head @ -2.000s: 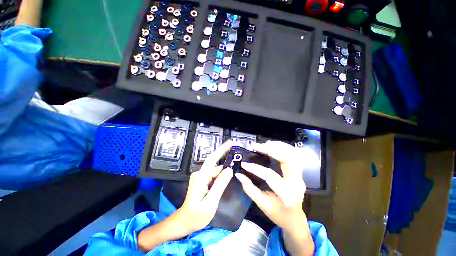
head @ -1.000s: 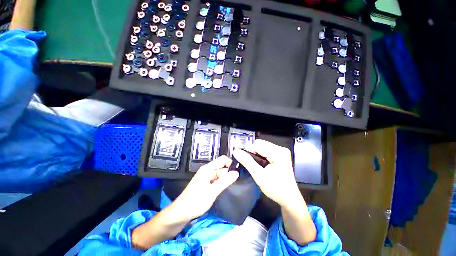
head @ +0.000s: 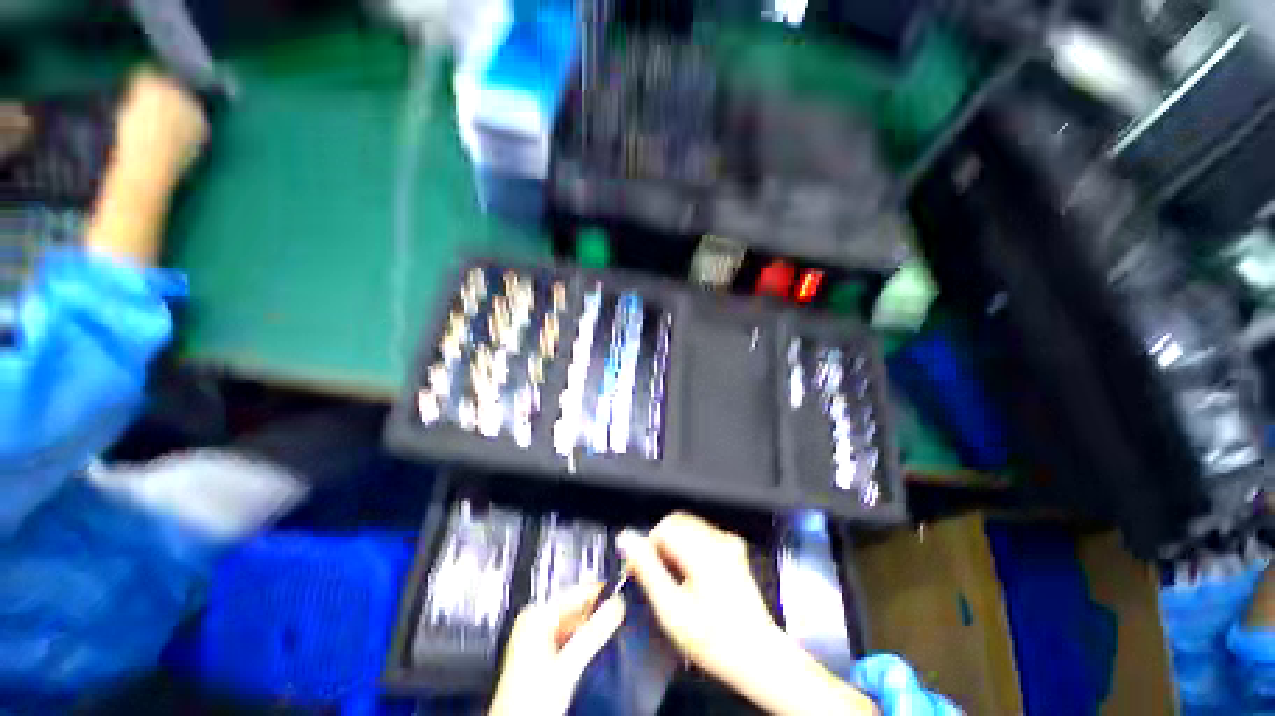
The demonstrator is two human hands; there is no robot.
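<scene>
The frame is motion-blurred. My left hand [head: 548, 655] is low in the middle, its fingers closed at the upper end of a dark, glossy phone back cover [head: 632, 669]. My right hand [head: 706, 595] meets it from the right, fingertips pinched at the same end. Fingers and blur hide the camera area and any small part there. Just beyond, the black foam parts tray [head: 724, 487] holds gold-white rings [head: 490, 364], white and blue tab parts [head: 611, 378] and more small parts at right. The lower cover tray [head: 414, 616] holds pale-patterned covers [head: 469, 581] and a grey one [head: 811, 595].
A black press [head: 727, 175] with a red-lit display [head: 808, 285] stands behind the parts tray. A blue perforated stool [head: 287, 616] is lower left, an open carton [head: 930, 602] lower right. Another person's arm [head: 133, 189] reaches over the green bench at left; a blue sleeve shows at far right.
The view has tipped up and blurred; trays sit lower and the press shows. My hands remain together at the cover's upper end, now lower in the picture.
</scene>
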